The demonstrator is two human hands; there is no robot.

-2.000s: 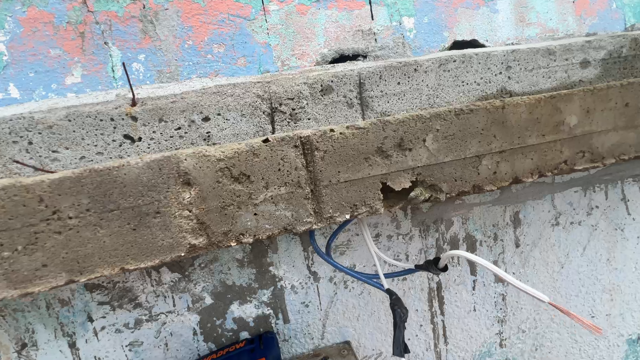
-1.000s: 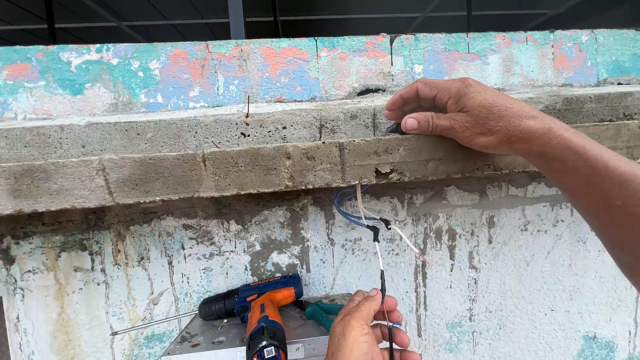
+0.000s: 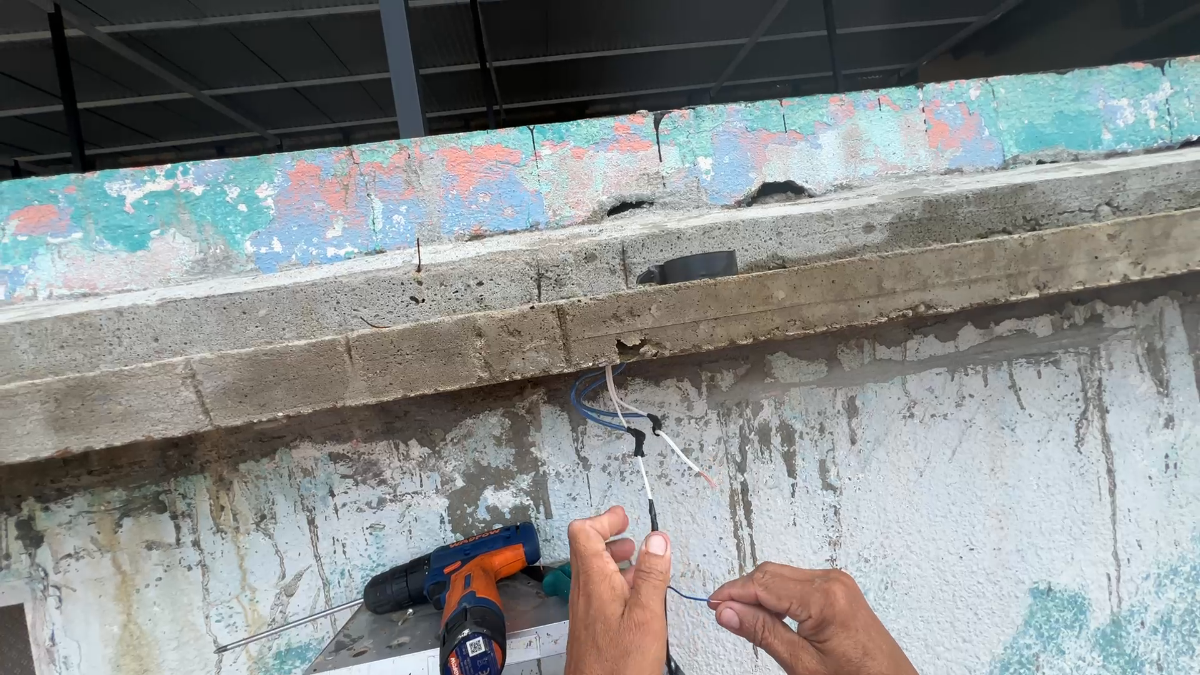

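My left hand point(image 3: 614, 586) holds a black-sheathed cable point(image 3: 653, 517) between thumb and fingers at the lower middle. A white wire rises from it to a joint wrapped in black tape point(image 3: 638, 442). To the right, my right hand point(image 3: 797, 609) pinches the end of a thin blue wire point(image 3: 690, 596) that comes off this cable. Blue and white wires point(image 3: 592, 410) come out under the concrete ledge. A second taped joint point(image 3: 655, 424) carries a white wire with a bare copper end point(image 3: 708, 478). A roll of black electrical tape point(image 3: 694, 267) rests on the ledge.
A blue and orange cordless drill point(image 3: 473, 581) with a long bit lies on a metal surface point(image 3: 375, 637) at the lower left. A teal tool handle point(image 3: 557, 581) shows behind my left hand. The concrete ledge point(image 3: 422, 366) crosses above my hands, below a painted wall band point(image 3: 450, 187).
My right hand has left the black item on the ledge and come down to the blue wire. My left hand stays on the cable. Neither hand shows in the oldest frame.
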